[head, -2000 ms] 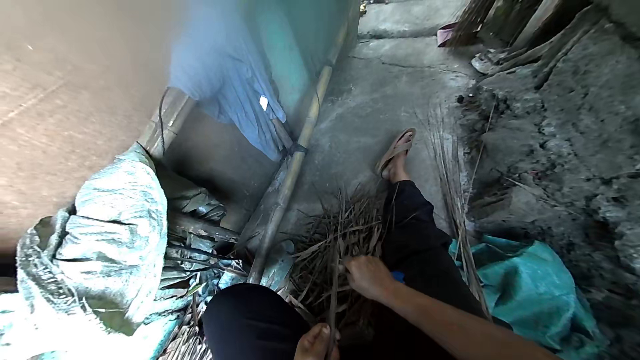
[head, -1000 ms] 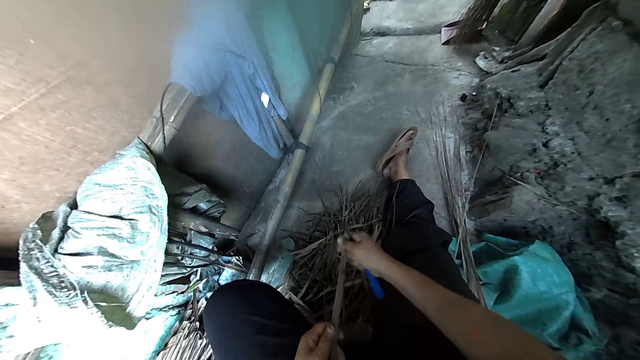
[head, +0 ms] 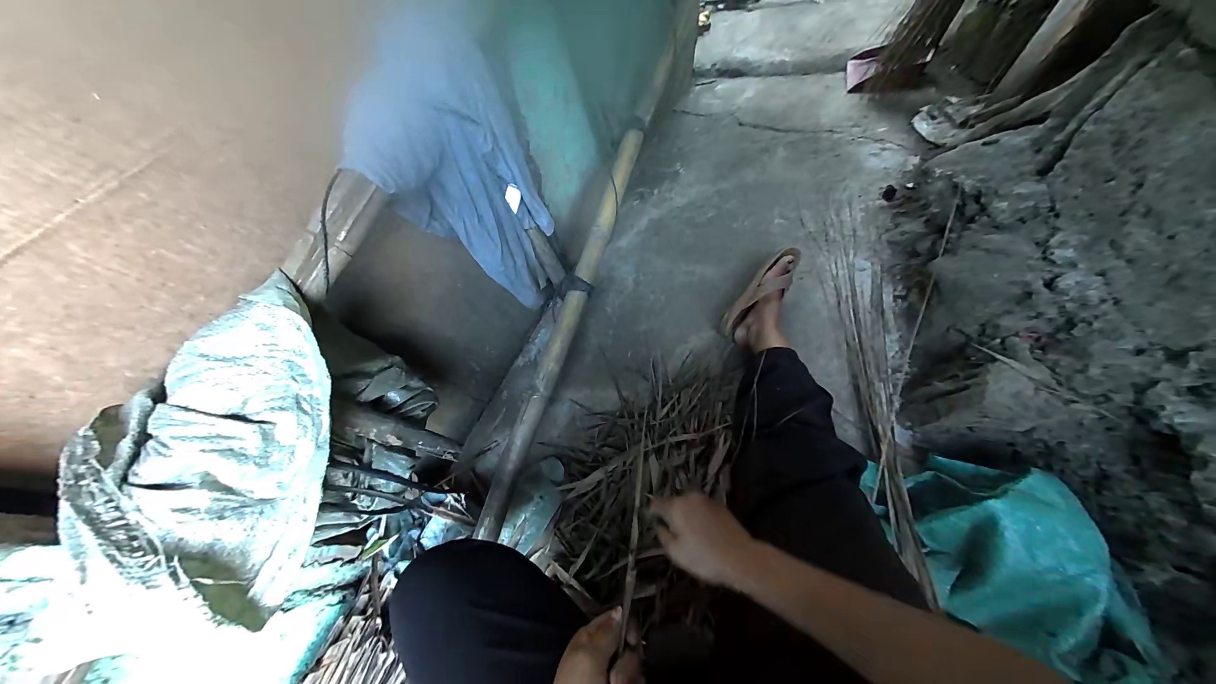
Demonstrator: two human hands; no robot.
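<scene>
My left hand (head: 600, 651) at the bottom middle grips the lower end of a thin dry palm leaf strip (head: 636, 513), which points up and away between my knees. My right hand (head: 698, 534) is just right of the strip's middle, its fingers curled; whether it holds anything is unclear. Below and beyond both hands lies a heap of dry brown leaf strips (head: 608, 465) on the floor between my legs. The blue-handled tool from the earlier frame does not show.
A bamboo pole (head: 560, 347) runs along the left, tied near a hanging blue cloth (head: 456, 161). Pale woven sacks (head: 237, 418) stand at the left. On the right lie a bundle of thin stalks (head: 869, 370) and a green plastic sheet (head: 1026, 551), by a rough wall (head: 1121, 256).
A blue handle showed under my right hand a second ago and is out of sight now. My left hand stays low at the bottom, still gripping a strip.
</scene>
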